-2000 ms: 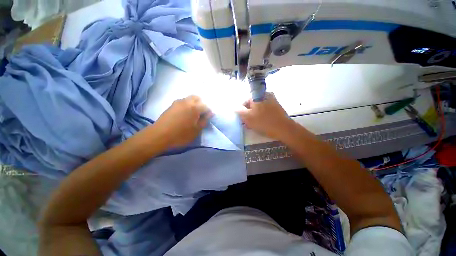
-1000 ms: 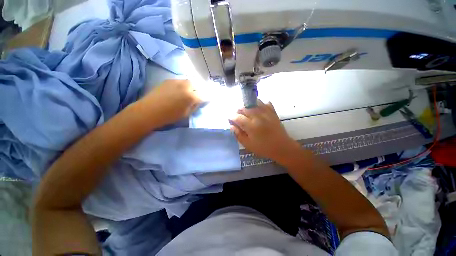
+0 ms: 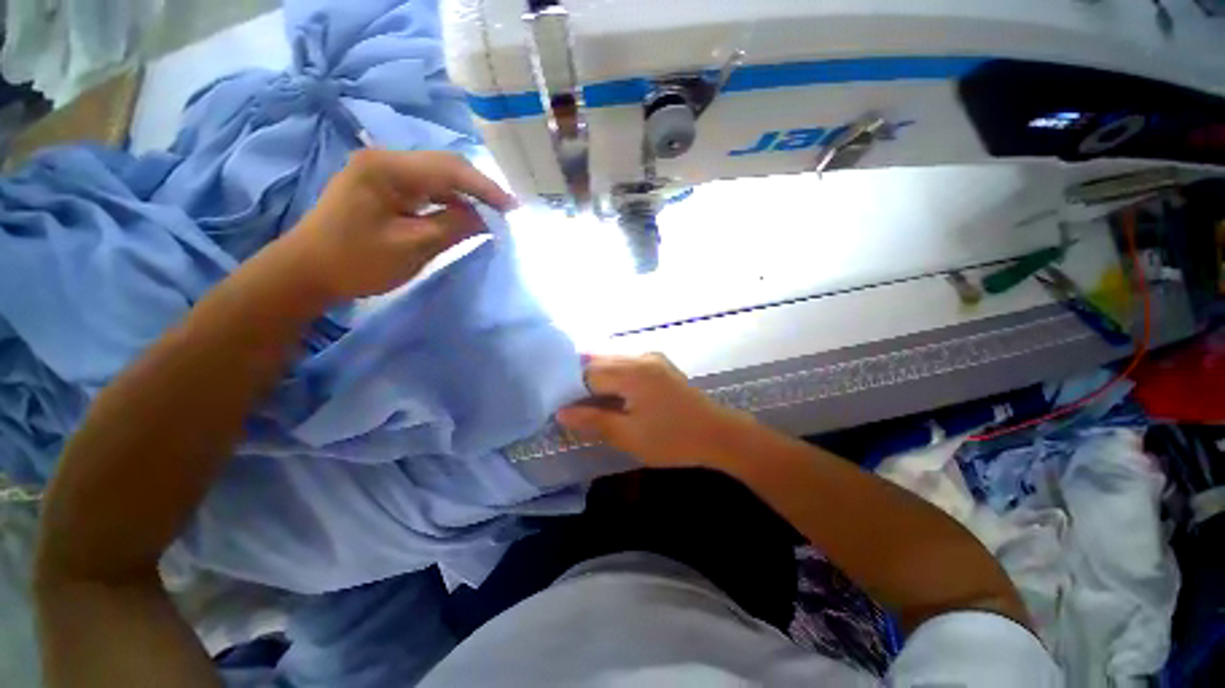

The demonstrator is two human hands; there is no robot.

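Note:
A light blue garment piece (image 3: 464, 336) is spread between my two hands, left of and in front of the needle area. My left hand (image 3: 390, 222) pinches its upper edge between thumb and fingertips, left of the machine head. My right hand (image 3: 652, 410) holds its right edge at the table's front edge. The white sewing machine (image 3: 927, 114) has a blue stripe and a black control panel. The needle area (image 3: 578, 255) is washed out by bright light, so the presser foot and needle cannot be made out.
A light blue fabric heap (image 3: 121, 269) lies at the left, gathered into a knot at its top. A green-handled tool (image 3: 1024, 269) and snips (image 3: 1085, 307) lie at the table's right. An orange-red cord (image 3: 1145, 323) hangs there. White cloth (image 3: 1108, 538) and red cloth (image 3: 1189, 383) lie at the right.
My left hand has moved left and up from the needle area, lifting the piece's edge. My right hand has moved down and left from beside the presser area to the piece's right edge.

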